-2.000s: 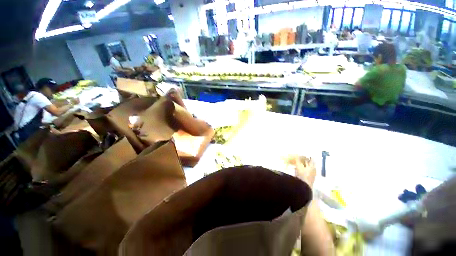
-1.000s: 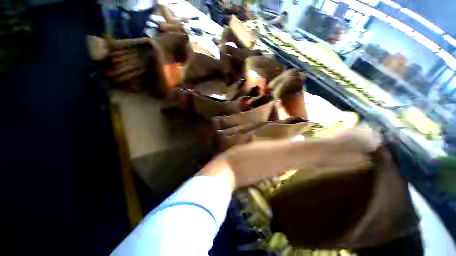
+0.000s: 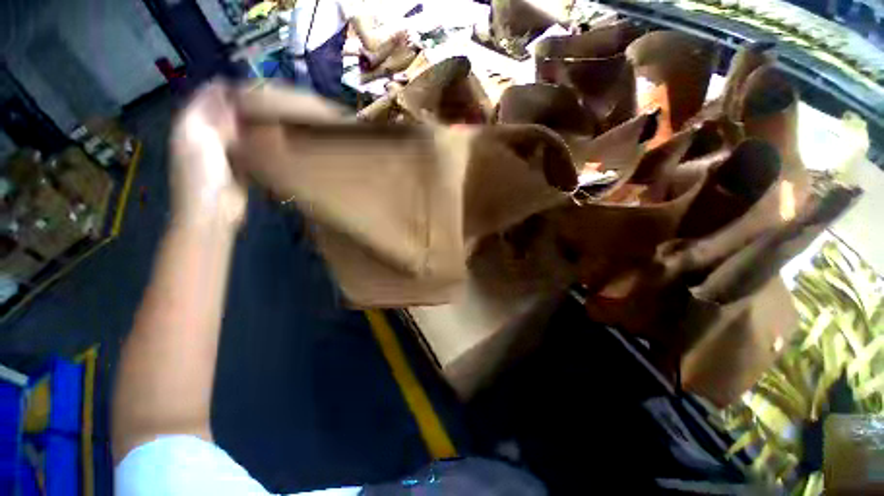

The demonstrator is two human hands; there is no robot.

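Note:
My left hand (image 3: 205,160) is raised at the upper left, slightly blurred, with its forearm coming up from the bottom edge. It grips the left edge of a brown bag body (image 3: 373,194), which hangs tilted above the floor beside the bench end. The bag's right side meets or overlaps other bag bodies, and I cannot tell whether they touch. Several open brown bag bodies (image 3: 678,73) stand crowded on the bench, dark inside. My right hand is not in view.
A heap of yellow-olive strips (image 3: 838,334) lies at the right. A flat brown-grey sheet (image 3: 485,339) juts out at the bench end. A person in a white top (image 3: 318,29) stands beyond. Brown boxes (image 3: 58,203), a blue bin (image 3: 60,426) and yellow floor lines (image 3: 407,383) are left.
The view has swung left towards the floor and bench end. My left hand and a bag body now show at the upper left; the dark-mouthed bag body from the lower right is gone from there.

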